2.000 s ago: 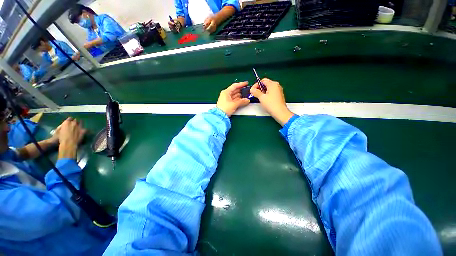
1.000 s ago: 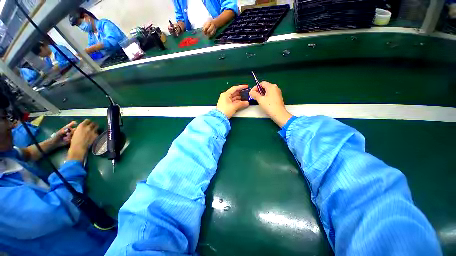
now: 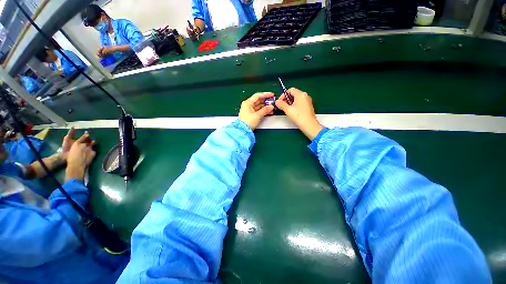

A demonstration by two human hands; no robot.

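My left hand [image 3: 256, 110] holds a small dark module [image 3: 270, 101] with silvery and purplish glints between thumb and fingers, just above the white strip [image 3: 366, 121]. My right hand [image 3: 300, 109] is close beside it and grips a thin, dark, pen-like tool [image 3: 285, 90], perhaps tweezers, its upper end pointing up and away. The tool's lower end is hidden by my right fingers, so I cannot tell whether it touches the module.
A black electric screwdriver [image 3: 126, 145] hangs at left over a round dish [image 3: 112, 159], beside a neighbour's hands [image 3: 79, 153]. Small parts [image 3: 307, 57] lie along the green belt [image 3: 444, 77]. Black trays [image 3: 281, 24], a red patch [image 3: 208, 45] and a pale cup [image 3: 425, 16] are across it.
The module in my left fingers now shows a brighter, silvery face. The small parts on the belt have shifted left. The neighbour's hands and the person's hand across the belt have moved.
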